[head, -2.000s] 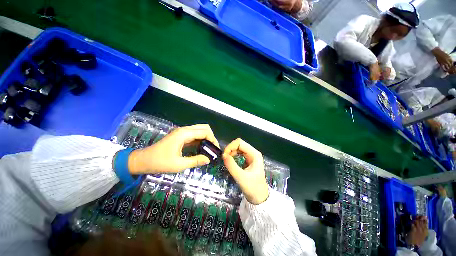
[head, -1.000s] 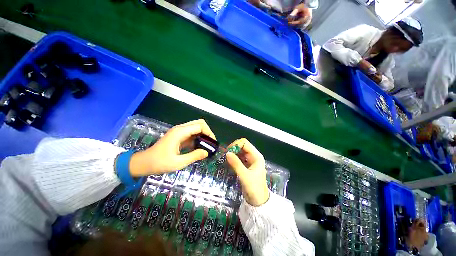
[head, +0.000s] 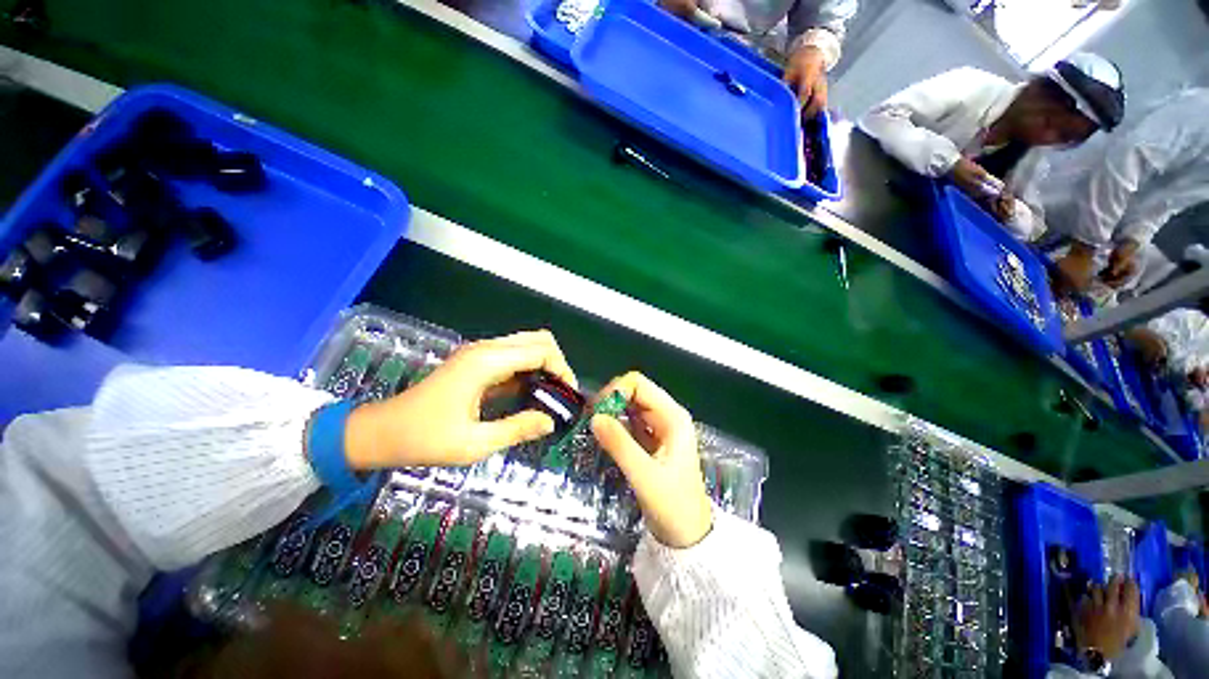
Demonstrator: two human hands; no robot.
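Observation:
My left hand (head: 458, 402), with a blue band at the wrist, holds a glossy black housing (head: 553, 398) between thumb and fingers, a pale face showing. My right hand (head: 659, 458) pinches a small green circuit board (head: 613, 405) just right of the housing. The gap between them is very small; I cannot tell whether they touch. Below both hands lies a clear blister tray (head: 753, 467) with rows of green boards; my hands and sleeves cover part of it.
A blue bin (head: 285, 252) with loose black housings is at the left. A green conveyor (head: 530, 199) with a white edge rail runs beyond my hands, carrying small dark parts. Black housings (head: 872, 590) and another blister tray (head: 952, 557) are at the right. Coated people work across the belt.
The board in my right hand sits slightly nearer the housing than one second ago, and the housing is tilted a little differently. Small parts on the belt have shifted up and left.

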